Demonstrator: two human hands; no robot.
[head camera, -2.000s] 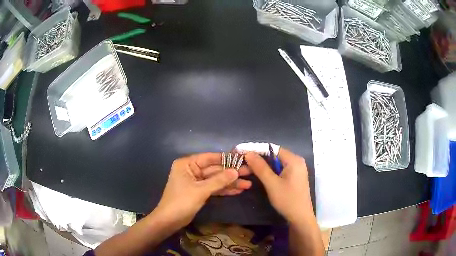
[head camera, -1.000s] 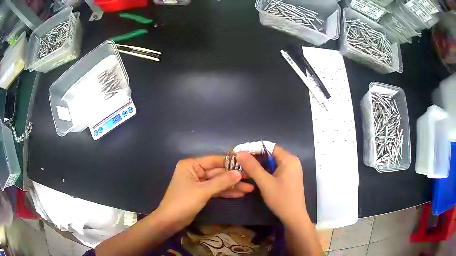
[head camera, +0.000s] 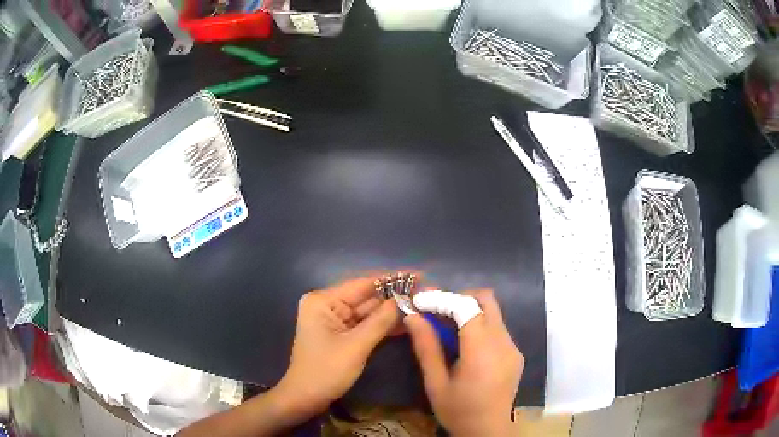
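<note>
Several small silver rods (head camera: 395, 284) are fanned in my left hand (head camera: 342, 331), pinched between thumb and fingers near the bench's front edge. My right hand (head camera: 468, 363) is close beside it, with a thick white wrap (head camera: 448, 305) on one finger. It holds a blue-handled tool (head camera: 442, 331). The tool is mostly hidden in the palm; a pale metal tip (head camera: 403, 303) shows at the rods. Whether the tip touches them cannot be told.
A scale (head camera: 207, 227) with a tilted weighing tub (head camera: 109, 201) is left. Green-handled pliers (head camera: 239, 84) lie upper left. A paper list (head camera: 581, 282) with pens (head camera: 521, 154) is right of centre. A rod tub (head camera: 632, 277) stands right, more tubs upper right.
The view has shifted, so the bench items sit lower. My right hand has turned, its white-wrapped finger now angled down to the right. A metal tip now shows at the fanned rods.
</note>
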